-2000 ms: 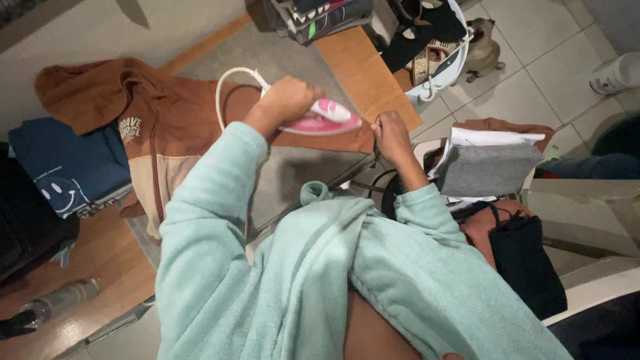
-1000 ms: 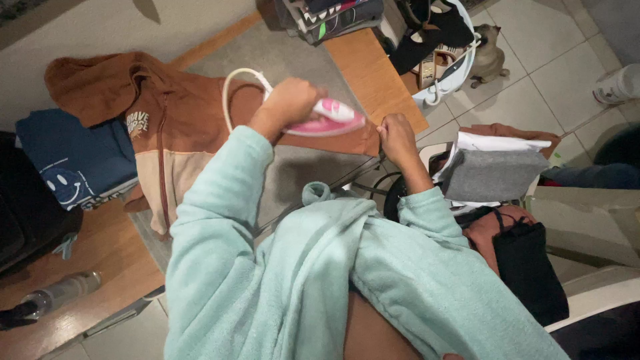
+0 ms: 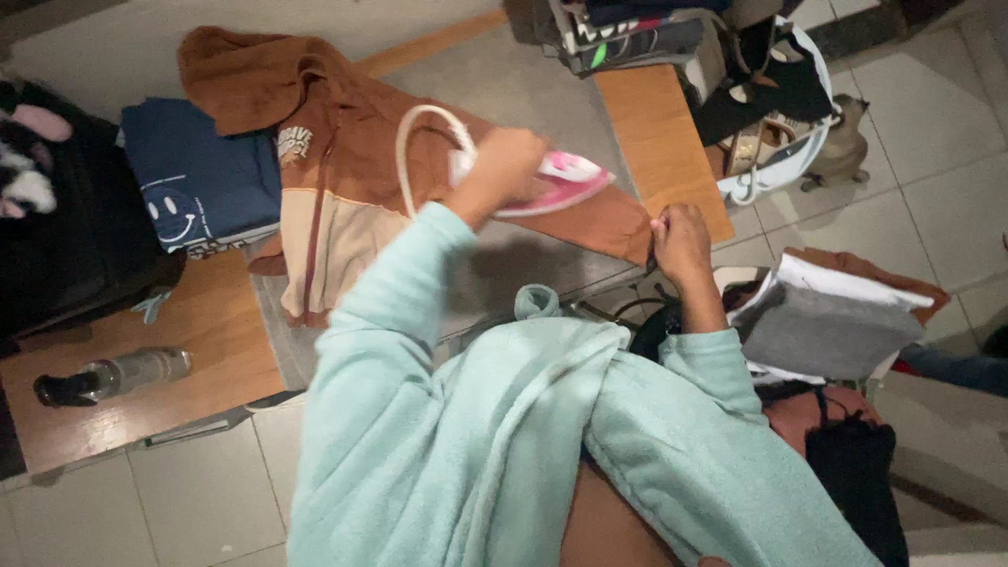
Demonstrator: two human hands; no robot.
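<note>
My left hand (image 3: 508,175) is closed around the handle of a pink and white clothes iron (image 3: 563,185), which lies over the sleeve of a brown and beige zip hoodie (image 3: 378,126). The iron's tip points right, toward the cuff, and its pale cord (image 3: 403,150) loops up behind my wrist. At the sleeve's end, my right hand (image 3: 681,240) pinches the cuff (image 3: 642,240) between its fingers. The hoodie lies on a grey cloth (image 3: 504,71) spread over a wooden table (image 3: 661,134), with its hood at the upper left. The iron's soleplate is hidden.
Folded dark clothes (image 3: 646,39) stand at the table's back right. Left are a folded blue garment (image 3: 197,181), a black bag (image 3: 79,236) and a clear spray bottle (image 3: 142,370). A white basket (image 3: 811,150), an animal figure (image 3: 843,146) and a grey folded cloth (image 3: 827,331) are at right.
The iron's tip is slightly farther from the cuff than one second ago. Both hands keep their holds on the iron and the cuff. The view has shifted a little.
</note>
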